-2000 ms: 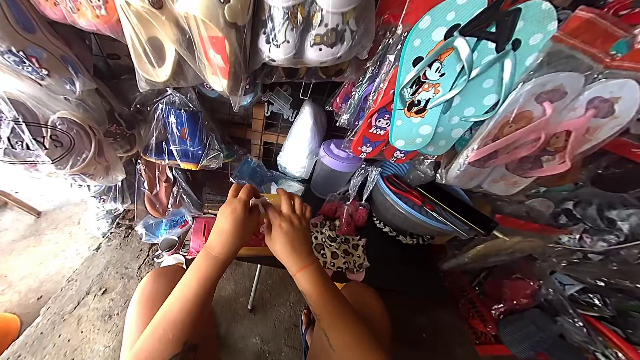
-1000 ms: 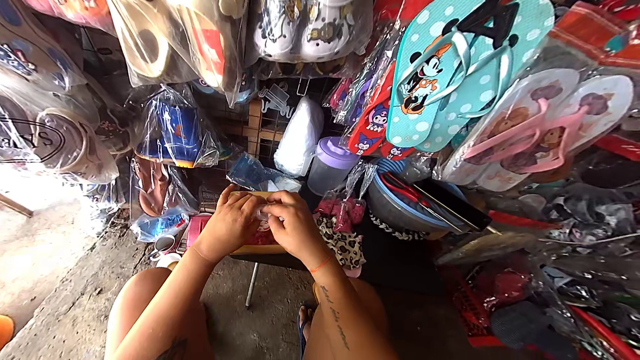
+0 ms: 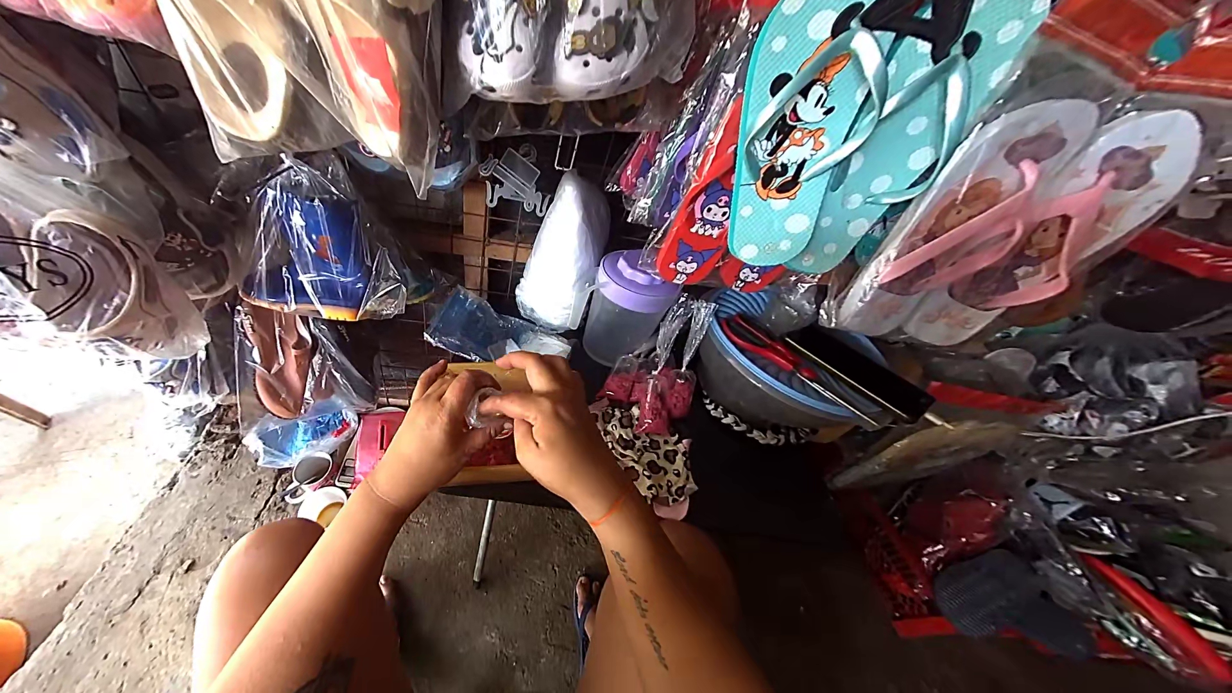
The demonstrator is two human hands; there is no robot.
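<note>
My left hand [image 3: 433, 428] and my right hand [image 3: 551, 423] meet over a yellow tray [image 3: 489, 474] with red items in it. Between them is a small piece of clear plastic [image 3: 484, 408], pinched by the fingers of both hands; its exact shape is unclear. Small clear bags of dark pink pieces [image 3: 659, 390] lie just right of my right hand, above a leopard-print cloth [image 3: 654, 462]. A pink object [image 3: 377, 438] sits left of my left hand. Beyond the hands lies a blue plastic packet [image 3: 472, 325].
A lidded container with a purple top [image 3: 630, 289] and a white plastic bundle [image 3: 566, 255] stand behind. Right of them, a grey basin [image 3: 760, 375] holds scissors [image 3: 770, 348] and a black flat object. Bagged slippers and turquoise flip-flops [image 3: 818, 135] hang above. Mugs [image 3: 313, 469] stand lower left.
The fingers of my right hand have spread and lifted somewhat, and the clear plastic shows more plainly between the hands. Both hands stay over the tray.
</note>
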